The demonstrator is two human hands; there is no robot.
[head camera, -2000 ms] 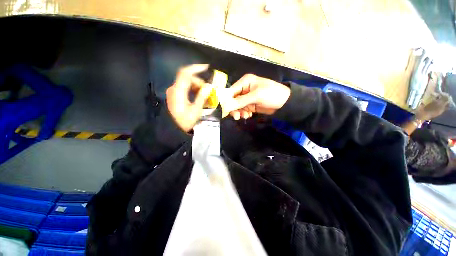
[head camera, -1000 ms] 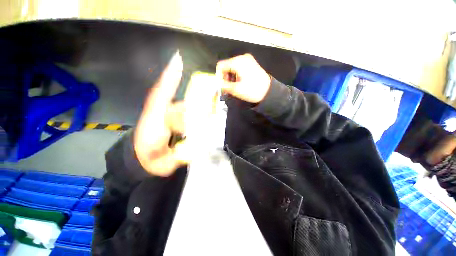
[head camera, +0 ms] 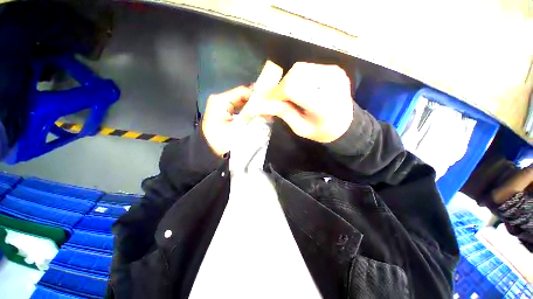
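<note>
A pale yellow tape strip (head camera: 269,75) is held up between my two hands in front of my chest. Its upper end sticks out above the fingers. My left hand (head camera: 223,121) is on its left, with curled fingers at the strip's lower part. My right hand (head camera: 320,102) is on its right, with thumb and fingers pinched on it. The fingertips meet in strong glare, so the lower end of the strip and the exact grip are hard to see.
The pale bench (head camera: 403,41) curves across the top. A blue crate (head camera: 480,153) with pale parts stands below it at right. A blue stool (head camera: 73,105) is at left, blue crates (head camera: 52,198) at lower left. Another person's forearm (head camera: 514,185) shows at the right edge.
My left hand, spread and blurred one second ago, has moved right and closed in against my right hand. The strip now tilts up to the right. The view has shifted slightly.
</note>
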